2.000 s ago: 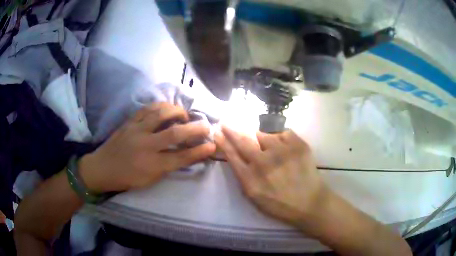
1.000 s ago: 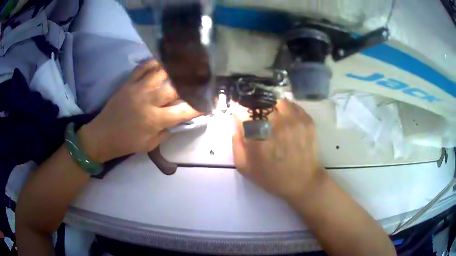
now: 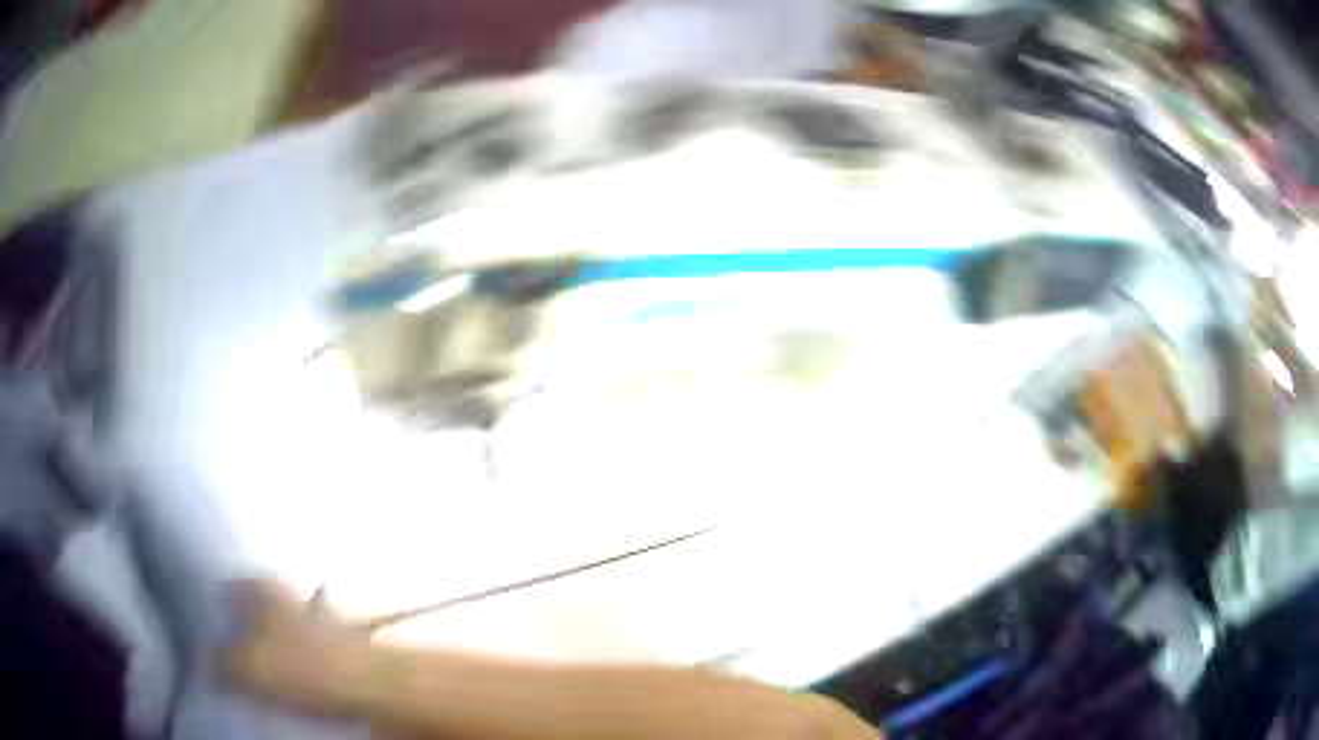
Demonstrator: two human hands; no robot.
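Note:
The whole view is blurred and overexposed. A white sewing machine with a blue stripe [image 3: 781, 263] crosses the middle, its needle area at the left lost in glare. My right hand [image 3: 282, 636] is at the lower left, its forearm reaching in from the bottom edge. It is beside grey cloth [image 3: 159, 557] at the left; whether its fingers hold anything cannot be made out. Dark cloth [image 3: 51, 651] lies at the lower left corner. My left hand is not in view.
Below the table's right front edge is dark cloth [image 3: 1056, 651] by a blue rim [image 3: 948, 694]. A blurred orange thing [image 3: 1136, 412] is at the machine's right end. A red-brown surface [image 3: 434, 51] and a pale yellow-green surface [image 3: 145, 94] are behind. The right background is cluttered.
The camera view has swung up and to the right, showing more of the machine and surroundings. My right hand has left the needle area's right side and is now lower left. My left hand has left view.

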